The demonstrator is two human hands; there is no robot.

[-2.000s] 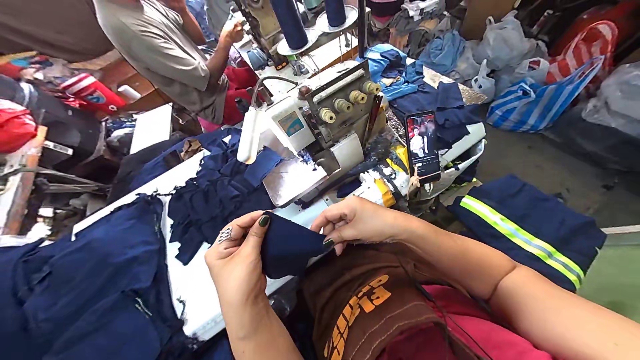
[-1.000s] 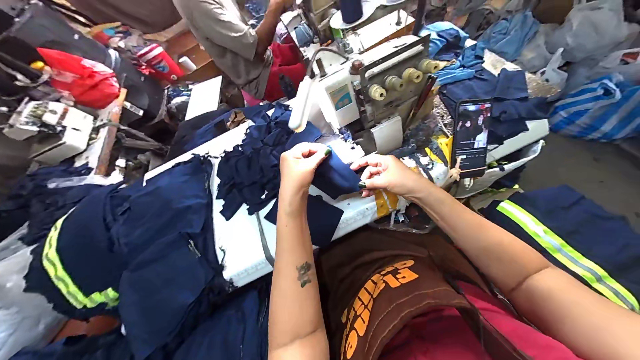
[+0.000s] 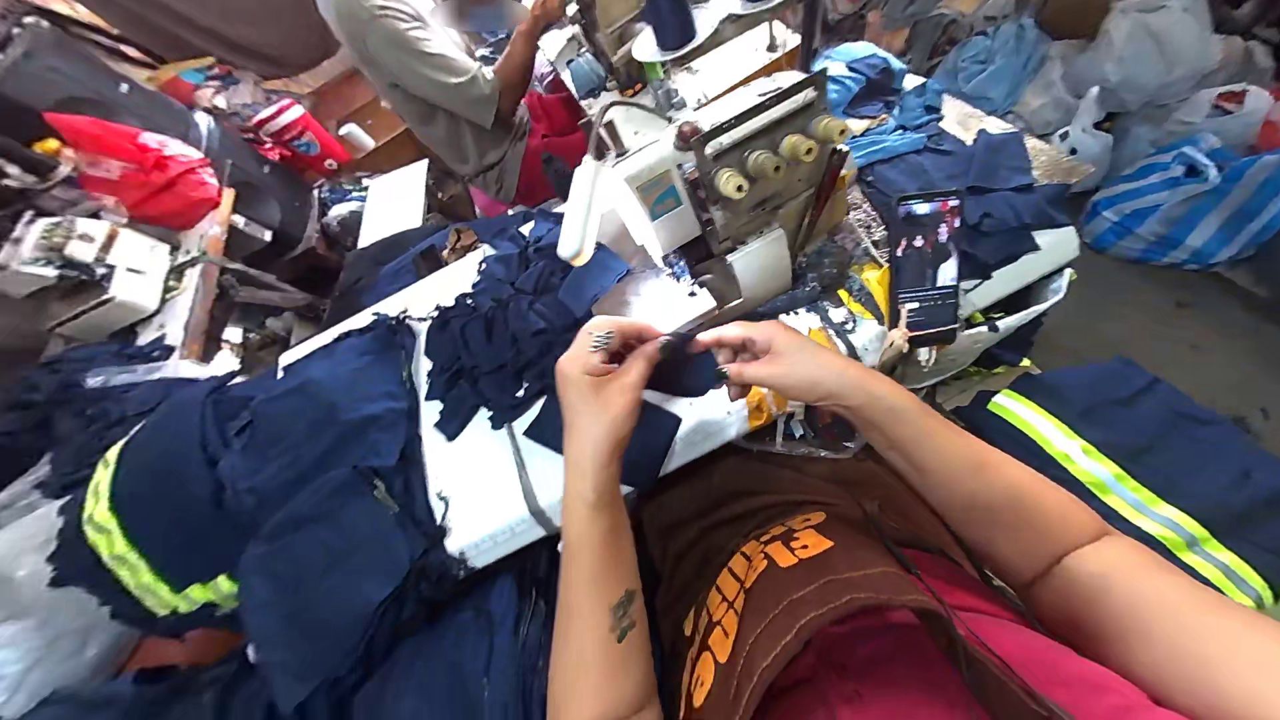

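Observation:
A small navy fabric piece [image 3: 685,372] is pinched between my left hand [image 3: 615,375] and my right hand [image 3: 775,362], just in front of the metal plate of an overlock sewing machine [image 3: 700,190]. Another navy piece [image 3: 648,440] lies flat on the white table under my left wrist. To the left of my hands is a heap of small navy pieces [image 3: 510,320]. A larger navy garment [image 3: 300,450] with a reflective strip hangs over the table's left part.
A phone [image 3: 925,265] with a lit screen stands right of the machine. Navy cloth with a reflective band [image 3: 1140,490] lies at the right. Across the table is another person [image 3: 430,90]. A blue-striped bag [image 3: 1190,205] sits on the floor.
The view has shifted left. My hands have raised and turned the held fabric by the machine plate. A flat navy piece shows beneath my left wrist, as one second ago.

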